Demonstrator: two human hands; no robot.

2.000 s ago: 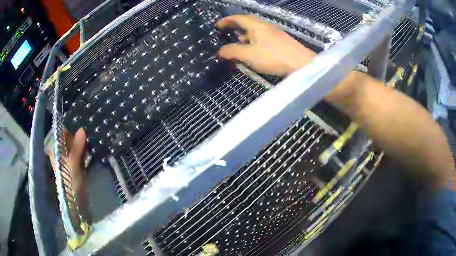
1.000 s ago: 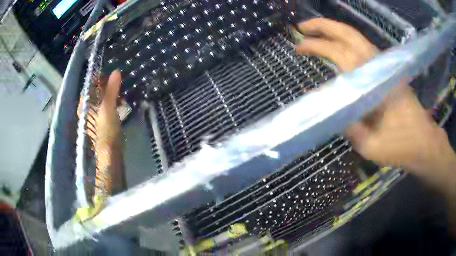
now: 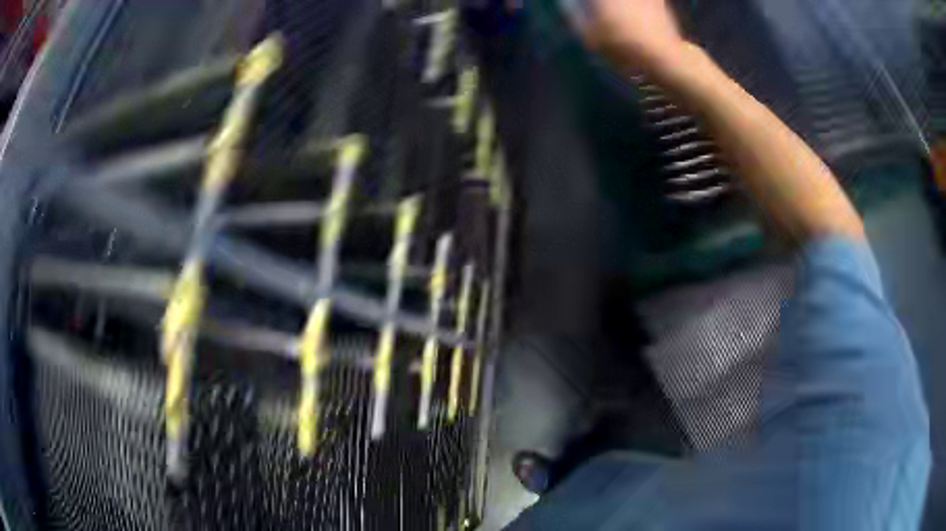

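The carrier rack (image 3: 259, 270) fills the left half of the head view, blurred by motion. Its grey support pegs (image 3: 330, 239) carry yellow wrapping and stand in a row. Dark wire rows (image 3: 114, 446) lie in the lower left of the rack. My right hand (image 3: 628, 29) is at the top edge, away from the rack, with the bare forearm and blue sleeve below it. Its fingers are blurred and partly cut off, so I cannot tell whether it holds anything. My left hand is not in view.
A green-edged worktable (image 3: 716, 249) is at the right, with dark ribbed panels (image 3: 679, 145) on it beside my forearm. A pale finely lined stack (image 3: 716, 342) is low, near my sleeve. Grey floor (image 3: 534, 379) shows between rack and table.
The view has swung right from the rack's inside to its pegs and the table. My right hand has left the rack and reaches toward the top. My left hand has gone out of view.
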